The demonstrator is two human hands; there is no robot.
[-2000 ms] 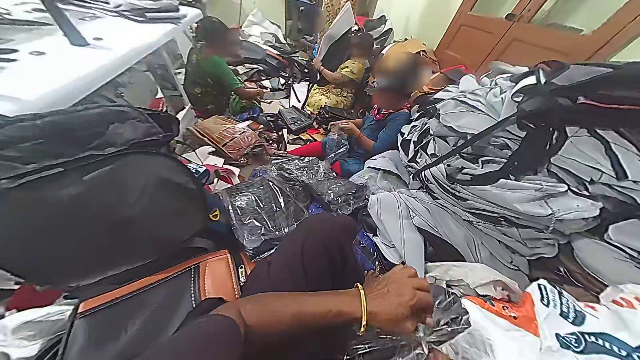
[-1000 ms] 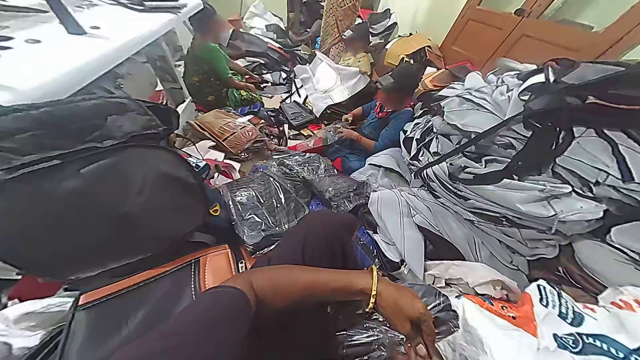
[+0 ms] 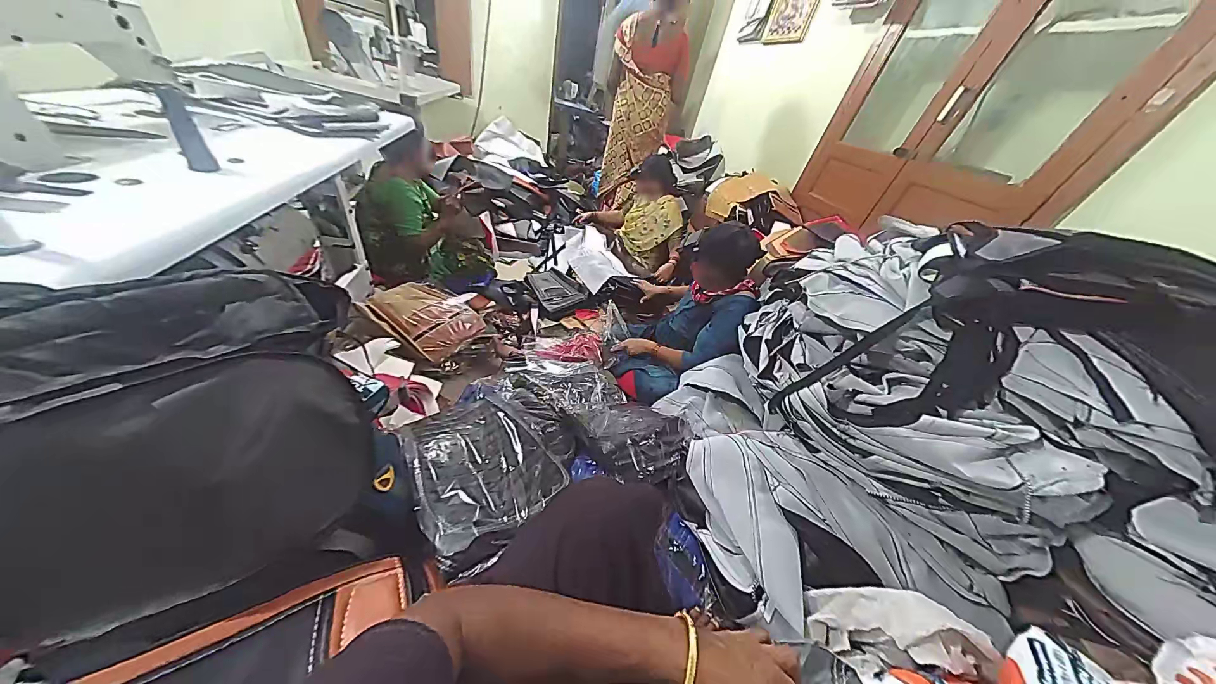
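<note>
My left hand (image 3: 741,655), with a gold-coloured bangle (image 3: 690,646) on its wrist, reaches across from the lower left. The bottom edge of the view cuts it off, so its grip is hidden. A bit of clear plastic (image 3: 825,662) shows beside its fingers, next to a crumpled white printed sack (image 3: 893,617). My right hand is out of view. Beyond my dark-clothed knee (image 3: 589,541) lie black items in clear plastic wrap (image 3: 489,465). A black bag (image 3: 171,484) stands at the left, above a black case with orange-brown trim (image 3: 370,603).
A heap of grey fabric pieces with black straps (image 3: 883,456) fills the right. Several people sit among materials ahead; one person in patterned cloth (image 3: 636,123) stands behind. A white sewing-machine table (image 3: 228,199) is at the upper left, wooden doors (image 3: 950,142) at the upper right.
The view has tilted up, and my left hand now shows only at the bottom edge. Earlier it was on dark, plastic-wrapped material. The large white sheet ahead has been lowered.
</note>
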